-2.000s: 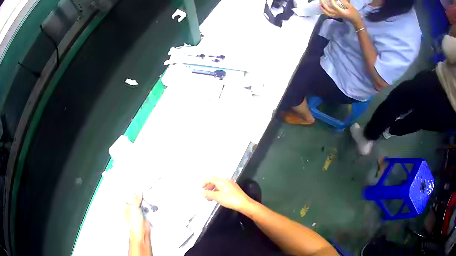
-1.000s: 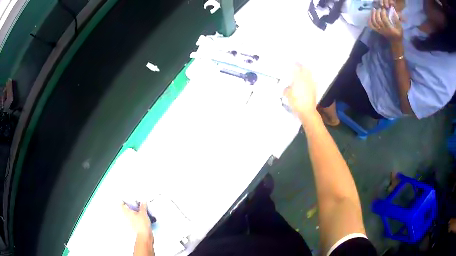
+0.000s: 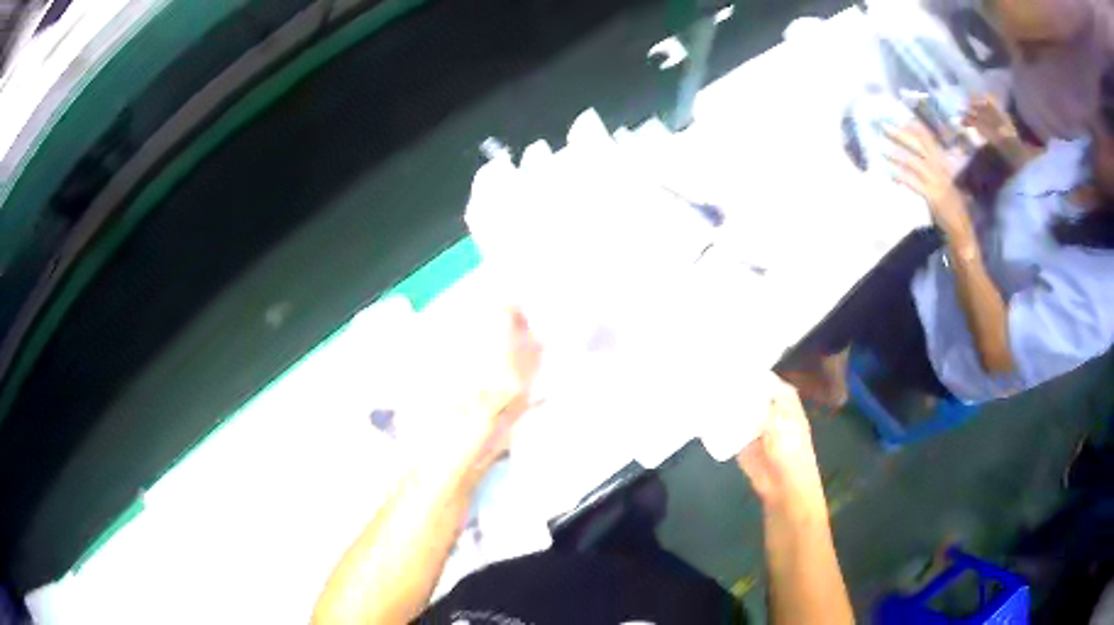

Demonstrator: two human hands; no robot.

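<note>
A white carton (image 3: pixel 635 379), overexposed and blurred, lies between my two hands above the bench. A faint grey print mark shows on it. My left hand (image 3: pixel 511 372) is at its left end, with the fingers partly lost in the glare. My right hand (image 3: pixel 776 433) grips its right end, where white flaps stick out past the bench's near edge. More cartons (image 3: pixel 562 202) with white flaps lie beyond, at the bench's far side. Whether one or several pieces are held cannot be told.
The white bench (image 3: pixel 281 452) runs diagonally beside a dark green conveyor belt (image 3: pixel 244 305). A green post (image 3: pixel 694 73) stands at the far edge. A seated person (image 3: pixel 1026 269) works at the right. A blue stool (image 3: pixel 965 598) is on the floor, lower right.
My right hand has come back from farther up the bench, and now grips the carton's right end. My left hand has moved right and forward to its left end. The view has turned.
</note>
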